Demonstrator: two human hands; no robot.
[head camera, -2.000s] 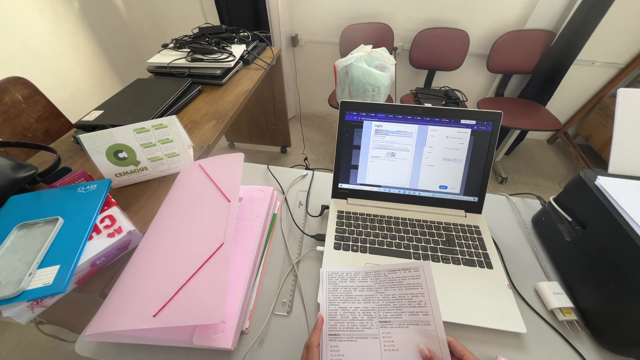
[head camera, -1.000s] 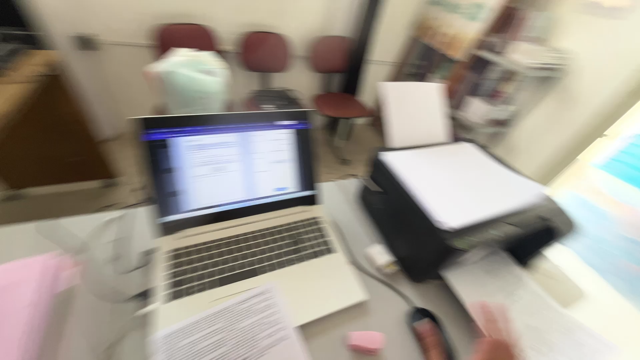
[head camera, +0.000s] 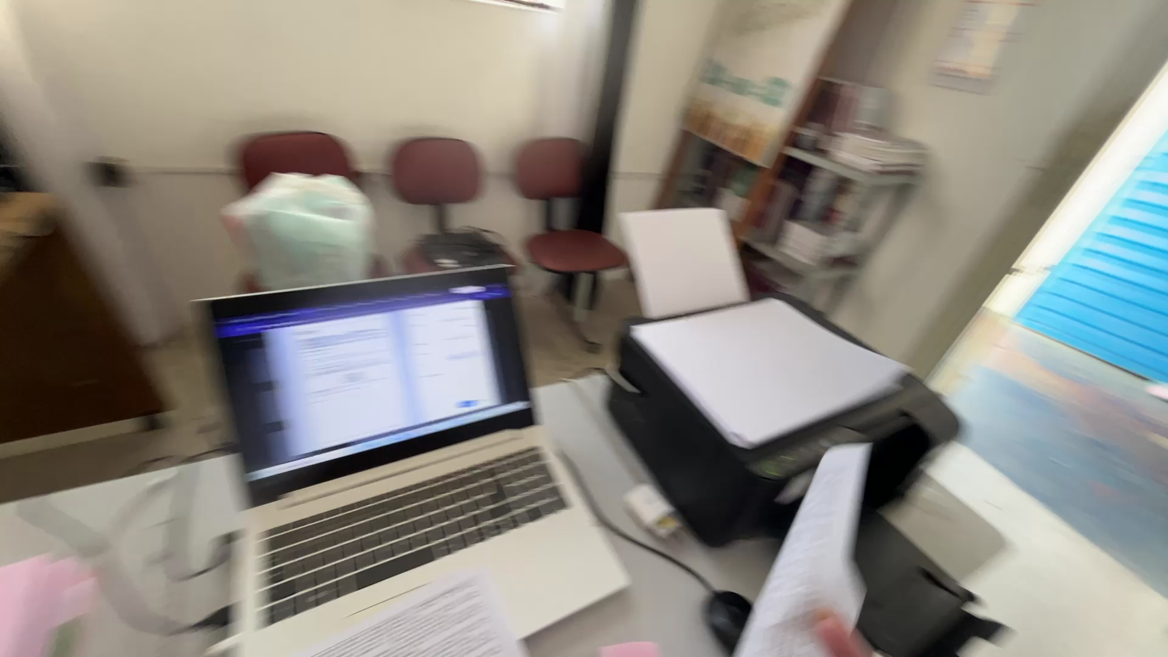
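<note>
At the lower right, my right hand (head camera: 838, 633) is shut on a printed paper sheet (head camera: 815, 557), which is raised and curved in front of the printer's output tray (head camera: 912, 584). The black printer (head camera: 680, 465) has white sheets (head camera: 766, 365) on its lid and paper (head camera: 684, 260) upright at its back. Another printed page (head camera: 429, 625) lies over the front of the open laptop (head camera: 566, 575); whether a hand touches it is hidden. A black mouse (head camera: 727, 619) is just left of the raised sheet. My left hand is out of view.
A white charger (head camera: 651, 507) and a black cable lie between laptop and printer. A pink object (head camera: 630, 650) is at the bottom edge, a pink folder (head camera: 41, 602) at the lower left. Dark red chairs (head camera: 436, 172), one holding a plastic bag (head camera: 306, 228), and shelves (head camera: 835, 164) stand behind.
The view has swung right since the oldest frame. One second ago a printed sheet lay at the printer's front under my right hand; now my right hand holds a sheet raised there.
</note>
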